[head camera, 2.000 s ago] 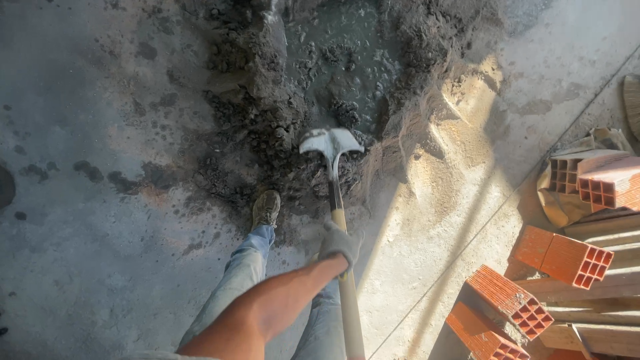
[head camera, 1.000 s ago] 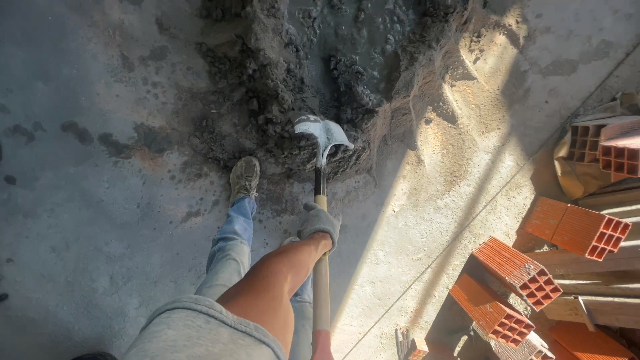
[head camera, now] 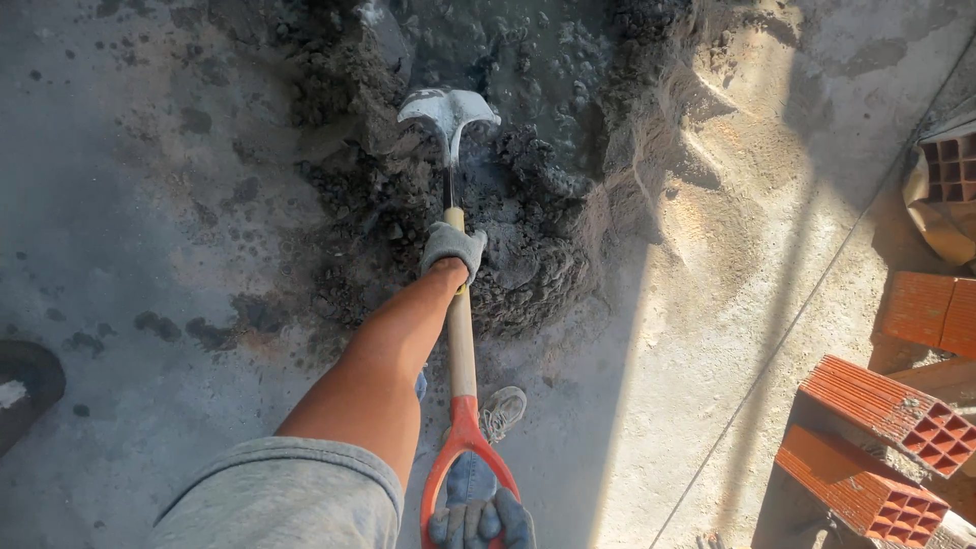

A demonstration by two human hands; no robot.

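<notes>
My left hand (head camera: 454, 250), in a grey glove, is closed around the wooden shaft of a shovel (head camera: 461, 343). Low in the view, my right hand (head camera: 482, 526), in a glove with dark blue-grey fingers, grips the end of the shovel's red D-handle (head camera: 465, 415). The blade, coated in pale grey, lies at the inner edge of a heap of wet grey mortar or concrete mix (head camera: 526, 267); its tip is hard to make out. Beyond the blade, grey water (head camera: 526, 69) with lumps stands within the heap.
Dry sandy material (head camera: 709, 198) spreads along the heap's right side. Hollow red clay bricks (head camera: 869, 404) lie at the lower right near boards. A thin cord or line (head camera: 785, 335) runs diagonally over the concrete floor (head camera: 152, 457). Part of a dark round container (head camera: 30, 389) shows at the left edge.
The shovel and my left hand have moved forward, bringing the blade to the inner edge of the heap. My right hand and the whole red handle fork have come into view.
</notes>
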